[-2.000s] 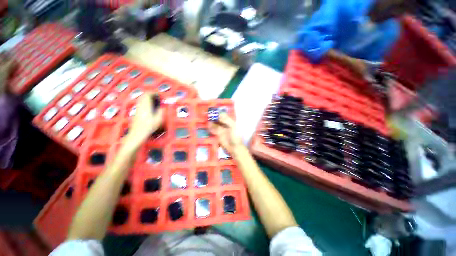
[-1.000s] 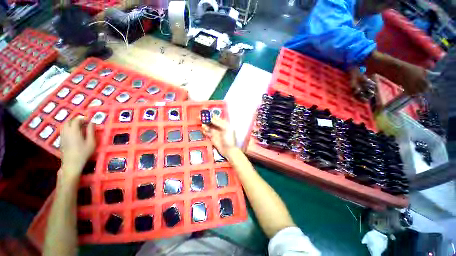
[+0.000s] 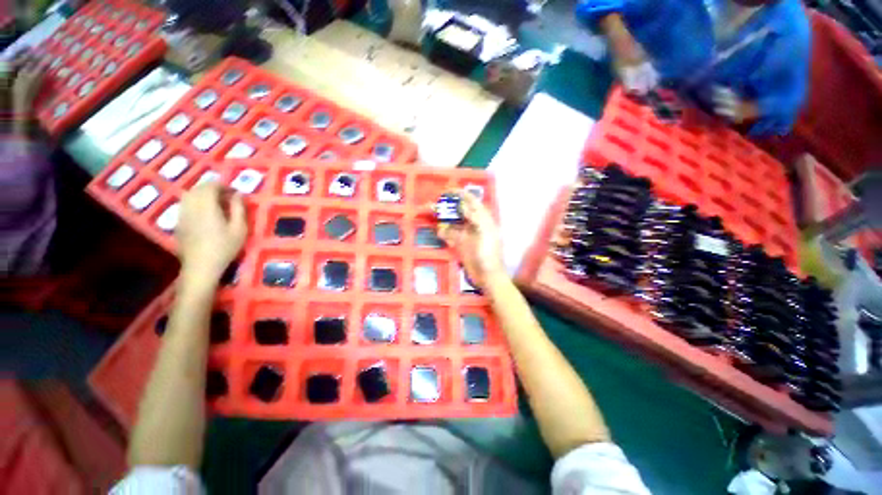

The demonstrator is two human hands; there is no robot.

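Note:
A red-orange pocketed tray lies in front of me, its pockets mostly holding glossy black or grey watch bodies. Its back row shows several pale backs with dark round centres. My right hand holds a watch body with small lit marks between its fingertips, above the tray's back right corner. My left hand is over the tray's back left corner, fingers pointing down; whether anything is under its fingertips is hidden. A second tray of pale-backed pieces lies behind, partly under the front tray.
A white sheet is right of the trays. Further right, a red tray holds dense rows of black curved pieces. A person in blue works behind it. A tan board lies beyond; another filled tray is at far left.
My left hand has moved from mid-tray, where it held a dark piece, to the back left corner. My right hand stays near the back right corner. The view has shifted; the blue-sleeved person's hands have moved back.

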